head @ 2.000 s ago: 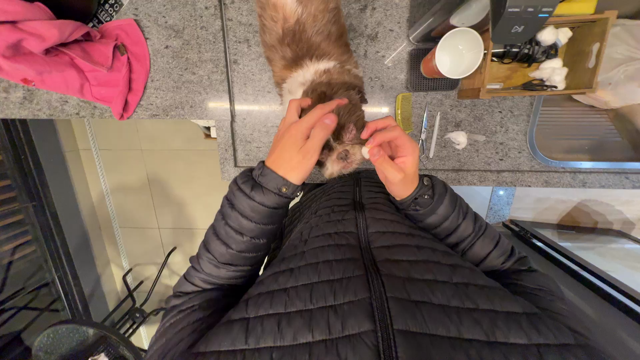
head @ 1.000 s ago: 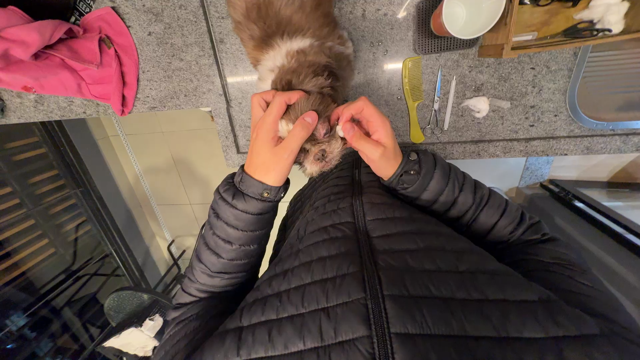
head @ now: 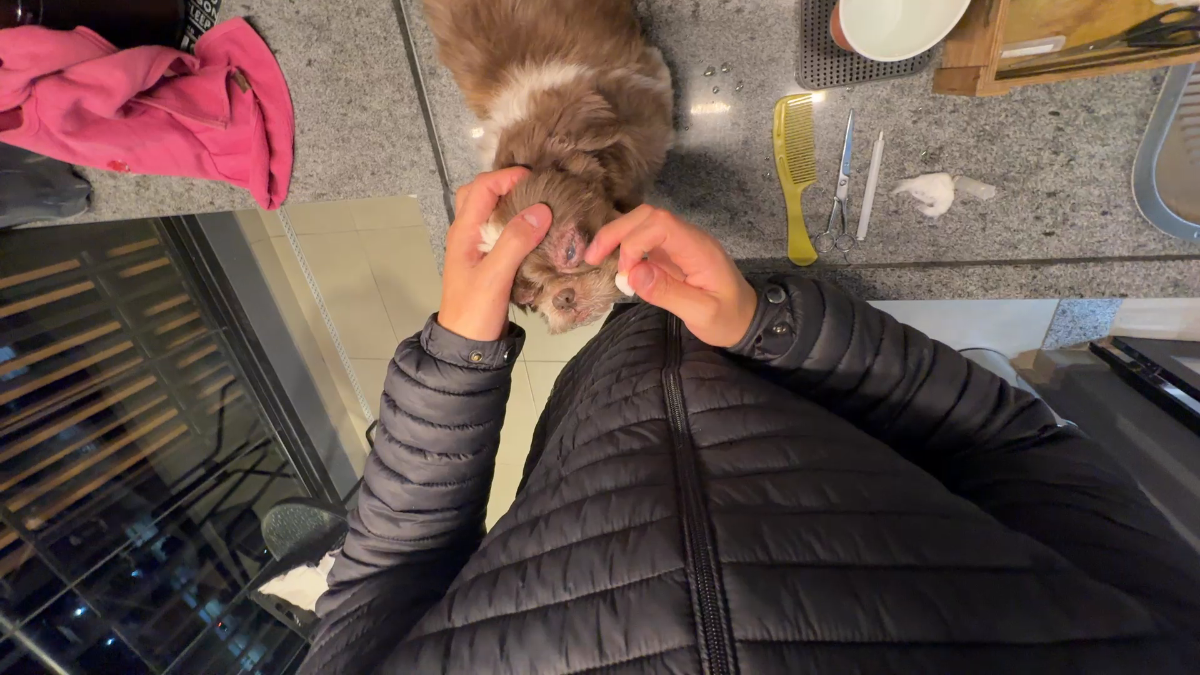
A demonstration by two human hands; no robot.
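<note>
A brown and white long-haired dog (head: 581, 122) lies on the granite counter, its head at the front edge, nose toward me. My left hand (head: 492, 253) is clasped round one side of the head, the thumb on the fur near an eye. My right hand (head: 670, 267) pinches a small white cotton piece (head: 624, 283) between thumb and finger, close beside the muzzle; its index fingertip is at the reddish skin by the dog's eye. To the right lie a yellow comb (head: 797, 178), metal scissors (head: 842, 187), a thin white stick-like tool (head: 871, 186) and a used-looking cotton wad (head: 930, 193).
A pink garment (head: 206, 112) hangs over the counter's edge at left. At the upper right stand a cup (head: 900, 28) on a dark perforated mat (head: 814, 56), a wooden tray (head: 975, 66) with black-handled scissors, and a metal sink (head: 1158, 159). Water drops dot the counter.
The view has shifted. The dog's head is turned so that an eye and the nose show more plainly, and my right hand with the cotton has moved down beside the muzzle.
</note>
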